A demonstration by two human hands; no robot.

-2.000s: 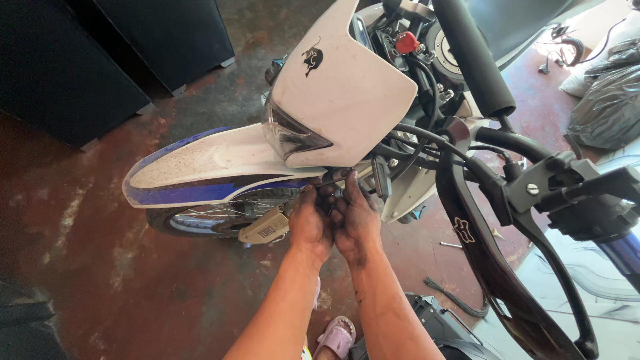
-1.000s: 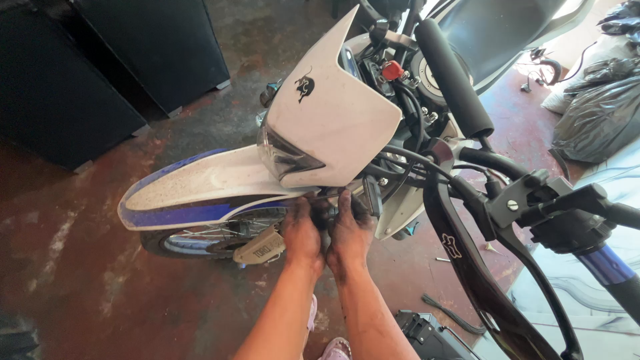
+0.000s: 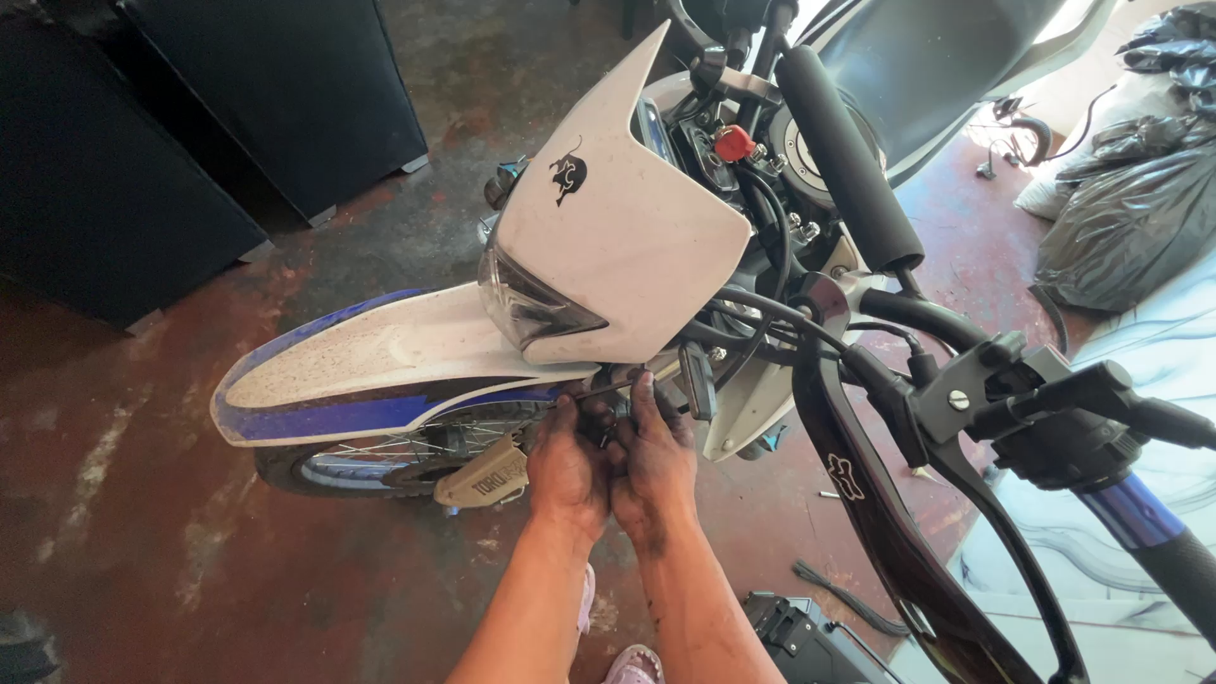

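Grease-darkened, my left hand (image 3: pixel 570 465) and my right hand (image 3: pixel 655 442) meet side by side below the white headlight fairing (image 3: pixel 617 218) of a motorcycle. Their fingers curl around a small dark part or tool, too hidden to name. A thin dark rod or cable (image 3: pixel 598 389) runs across the fingertips. Just right of my right hand is a black turn signal (image 3: pixel 698 380). The white and blue front fender (image 3: pixel 380 370) reaches left, above the spoked front wheel (image 3: pixel 351 475). A tan fork guard (image 3: pixel 483 473) is beside my left hand.
The handlebar with its black hand guard (image 3: pixel 860 484) and lever crosses the right side. Black cabinets (image 3: pixel 285 95) stand upper left. Plastic bags (image 3: pixel 1130 209) lie at the right. A black case (image 3: pixel 807 636) and a dark strap (image 3: pixel 850 598) rest on the floor near my feet.
Both hands stay together under the fairing, with only small changes in finger pose. The thin dark rod or cable at the fingertips shows more plainly now.
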